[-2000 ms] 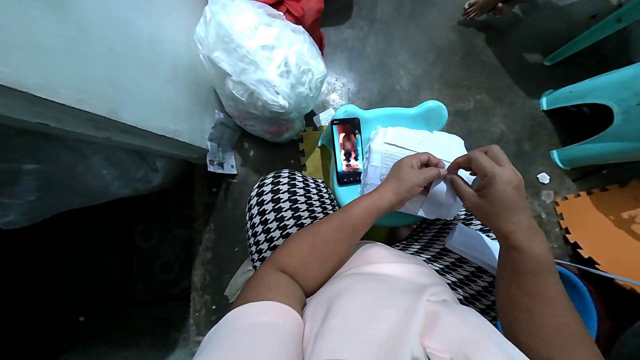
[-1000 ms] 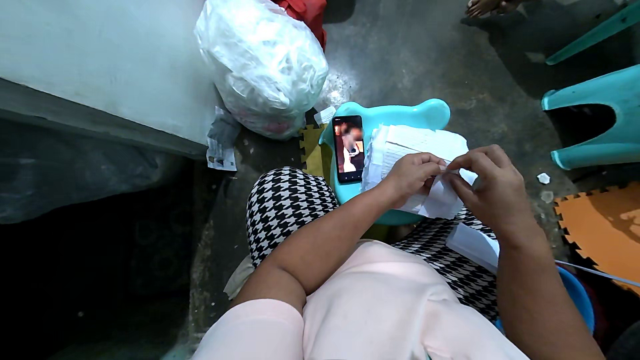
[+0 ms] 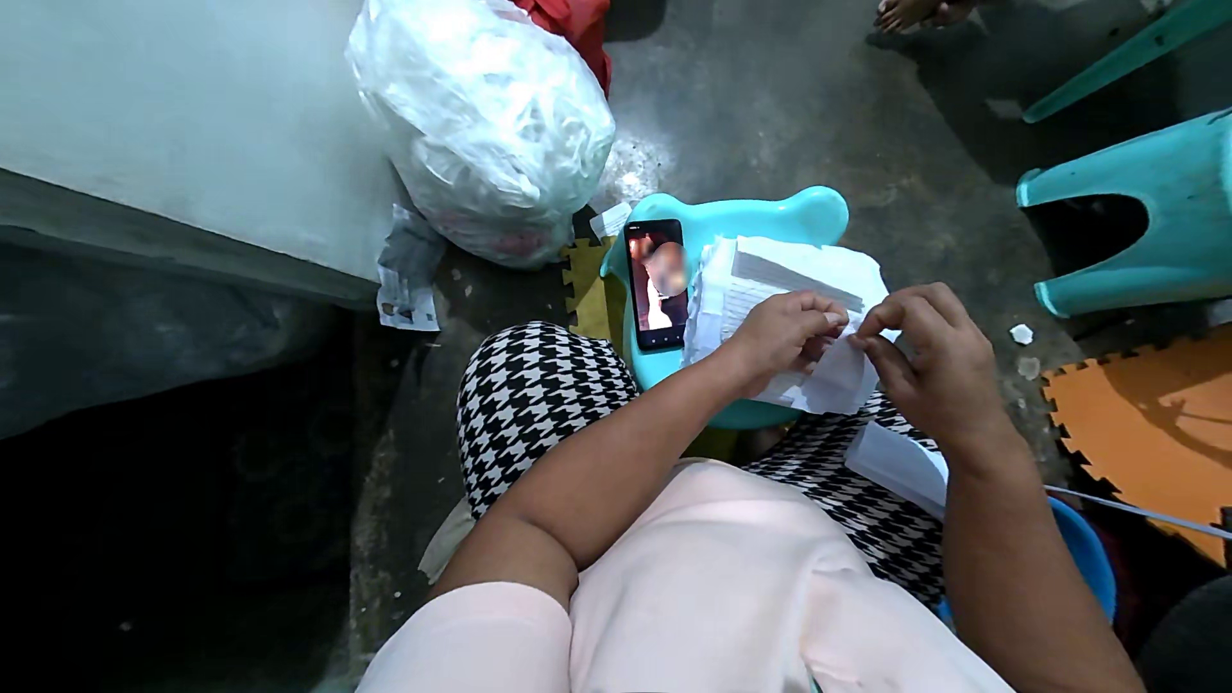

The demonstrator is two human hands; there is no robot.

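Observation:
My left hand [image 3: 791, 332] rests over a stack of thin white sheets [image 3: 804, 262], its fingertips pinching a piece of white sheet material. Just right of it, my right hand [image 3: 924, 351] pinches the same white piece between thumb and forefinger, the fingertips of both hands nearly touching. Whether the sheets are paper or fabric I cannot tell. They lie on a turquoise plastic stool [image 3: 760, 214], beside a smartphone [image 3: 657, 289] with its screen lit. A folded white piece [image 3: 895, 467] lies on my right thigh, under my right forearm.
A stuffed translucent plastic bag [image 3: 491, 125] stands at the upper left, near a red bag [image 3: 573, 29]. Another turquoise stool [image 3: 1145, 212] is at the right, above an orange foam mat [image 3: 1145, 423]. A blue container [image 3: 1086, 558] sits by my right forearm. Another person's foot [image 3: 905, 13] shows at the top.
The picture on the phone screen has changed. Both hands stay at the white sheets, with only small finger movements.

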